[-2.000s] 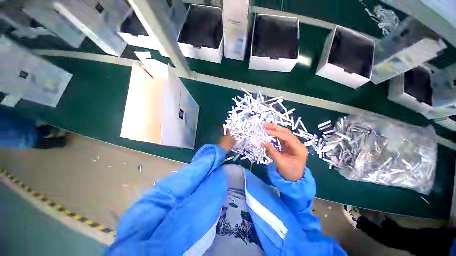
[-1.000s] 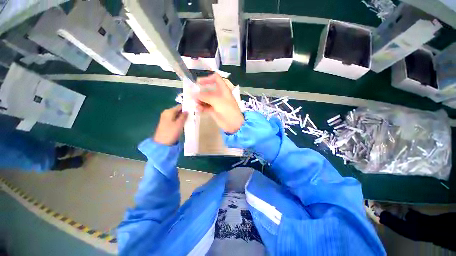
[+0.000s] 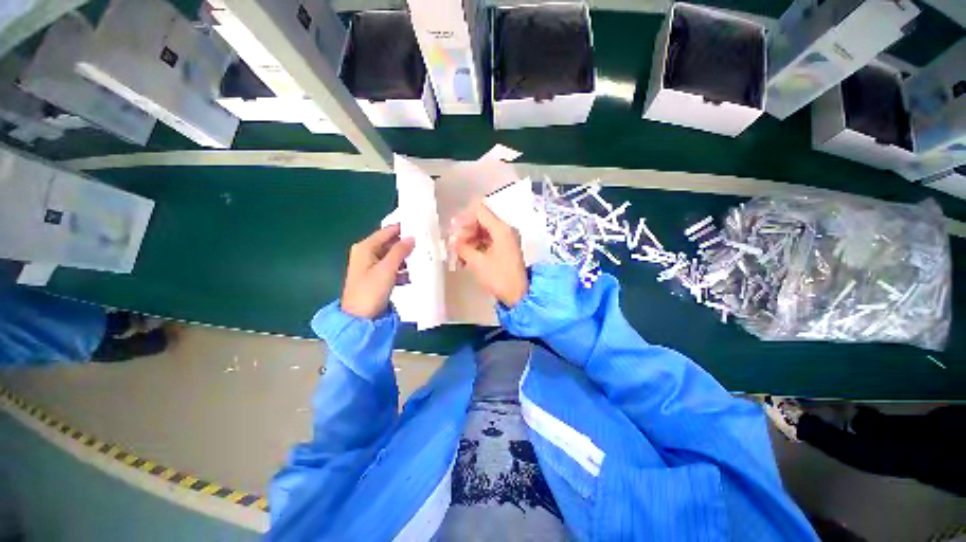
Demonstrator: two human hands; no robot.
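Note:
An open retail box [image 3: 466,296], white outside and cream inside, stands upright on the bench in front of me. Its flaps are up. My left hand [image 3: 376,270] is at the box's left wall, fingers on its outer side, gripping that panel. My right hand [image 3: 494,252] is over the box opening with its fingertips pinched near the inner side of the left wall. A small whitish piece seems to show at these fingertips, but it is blurred. The clip pile [image 3: 583,228] of white strips lies right of the box, partly hidden by it.
A clear plastic bag [image 3: 847,275] full of clips lies at the right. Open boxes with dark inserts [image 3: 542,53] stand in a row behind. A white post [image 3: 318,85] slants down behind the box. Printed cartons [image 3: 95,217] are at the left, near another person's blue sleeve [image 3: 53,333].
The box went from the left to in front of me, over part of the pile. My hands left the pile for the box. Since one second ago, my right hand has moved lower and its flaps have opened wider.

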